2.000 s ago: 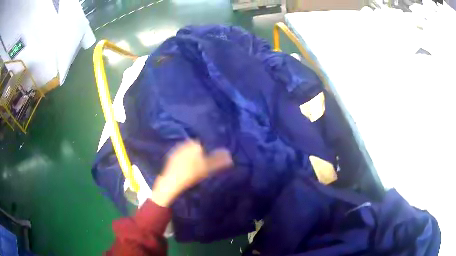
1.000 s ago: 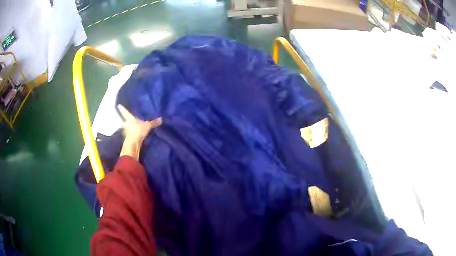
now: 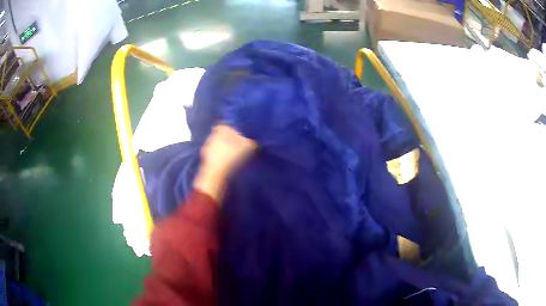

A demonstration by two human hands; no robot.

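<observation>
Navy jackets [image 3: 299, 197] lie heaped in a yellow-framed trolley [image 3: 124, 113], their cloth filling the middle of the view. My left hand [image 3: 226, 156], in a red sleeve, is blurred and closed on the navy cloth at the left of the heap. A white cloth [image 3: 170, 110] shows under the jackets at the trolley's left side. Two tan paper tickets [image 3: 404, 166] lie on the navy cloth at the right. My right hand is not in view.
A large white-looking table [image 3: 479, 131] stands along the right side of the trolley. A cardboard box [image 3: 416, 23] is behind it. Another yellow cart [image 3: 27, 89] stands at the far left beside a white-covered thing [image 3: 99, 36], on green floor.
My left hand has moved right and closed on the navy cloth. The cloth at the left has been drawn rightward, and more white cloth shows there. The view has shifted slightly.
</observation>
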